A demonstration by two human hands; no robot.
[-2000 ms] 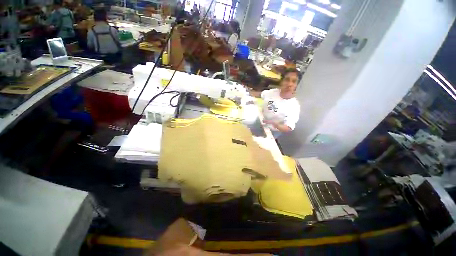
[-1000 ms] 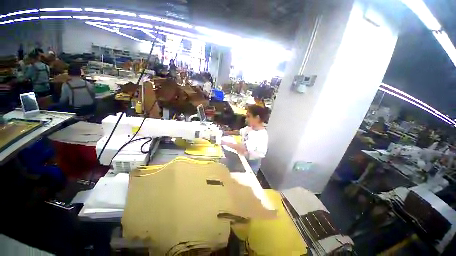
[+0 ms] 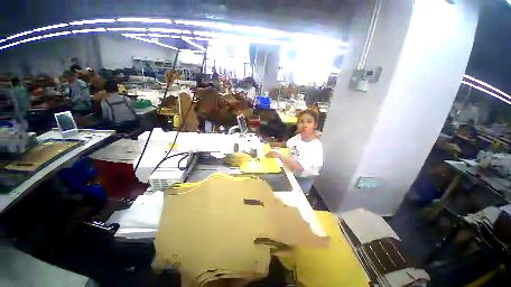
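Note:
Neither of my hands is in view. A stack of large tan cut panels [image 3: 215, 224] lies nearest in front, with a small dark rectangle near its upper right and yellow strips along its far edge. Yellow fabric pieces [image 3: 330, 255] lie to its right. A white stack of sheets [image 3: 137, 216] lies at its left. Behind it stands a white industrial sewing machine [image 3: 201, 142] with black cables over it. A yellow piece [image 3: 260, 165] lies on the machine table by the head end.
A person in a white top [image 3: 306, 152] is at the machine's far right, before a white pillar [image 3: 381, 112]. Striped dark-brown pieces [image 3: 384, 255] lie at the lower right. A left table holds a pale upright screen [image 3: 66, 122]. A pale surface [image 3: 39, 272] is at the lower left.
A hand with a brown piece at the bottom edge two seconds ago has left the picture. The view has tilted up and shifted. The seated person's head has turned from the machine towards me since one second ago.

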